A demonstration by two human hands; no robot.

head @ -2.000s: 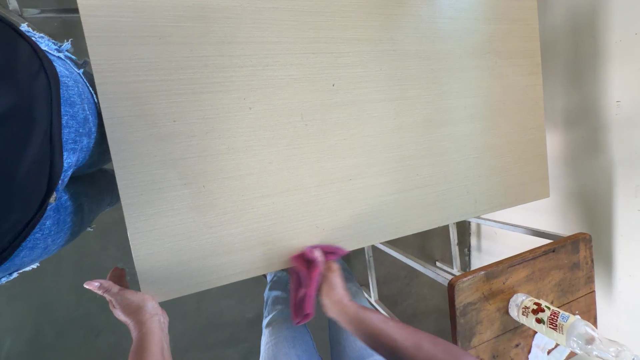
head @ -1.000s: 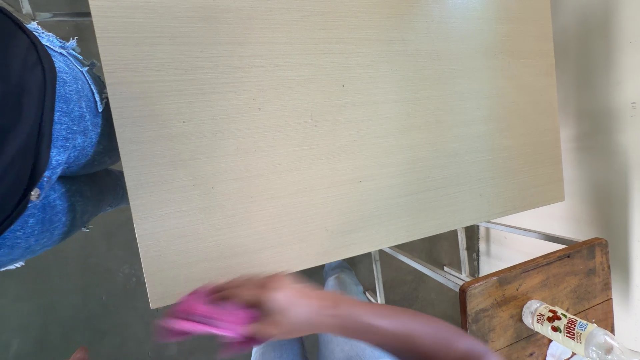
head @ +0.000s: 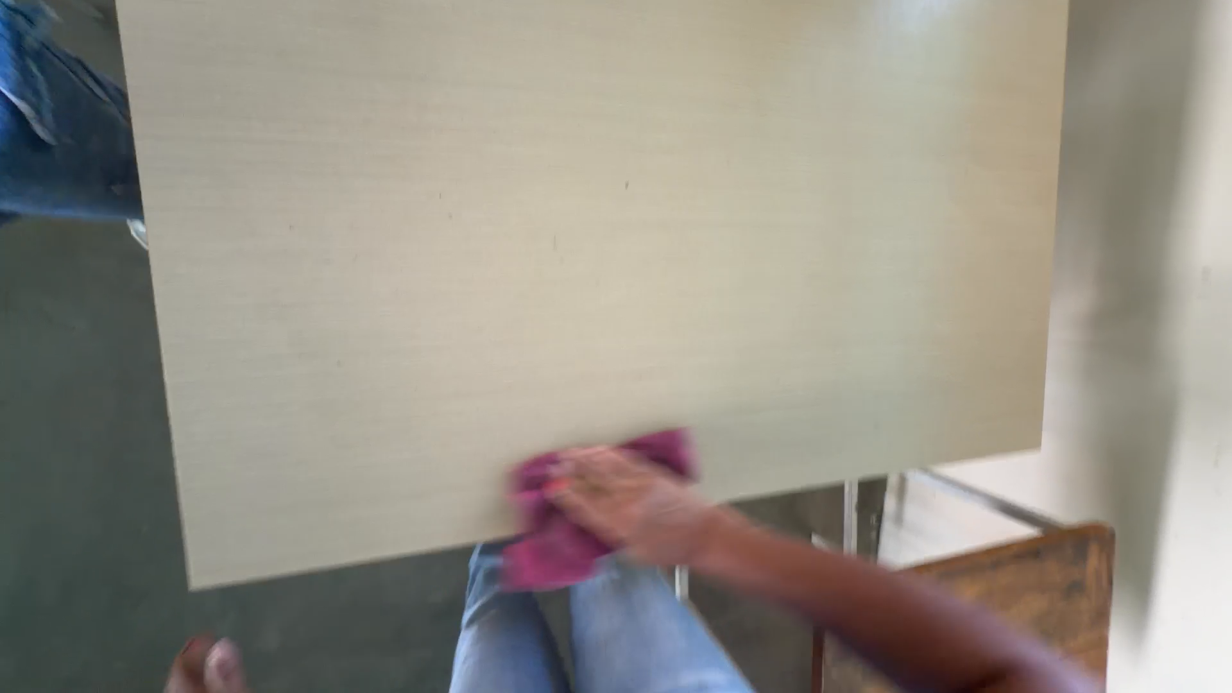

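My right hand (head: 621, 500) presses a magenta cloth (head: 553, 553) on the near edge of a pale wood-grain tabletop (head: 616, 289). Part of the cloth hangs over the edge, above my knees. The hand and cloth are slightly blurred. At the bottom left, only the fingertips of my left hand (head: 207, 664) show, off the table past its near left corner; nothing is seen in them, and the rest of that hand is out of view.
A brown wooden seat or small table (head: 1039, 597) stands at the lower right, beside metal legs (head: 852, 520). A pale wall (head: 1145, 289) runs along the right. Another person's leg in blue jeans (head: 67, 135) is at the upper left, beside the table.
My right hand has moved with the cloth from the near left corner rightward along the table's near edge. The bottle seen earlier at the lower right is out of view. The view has shifted.
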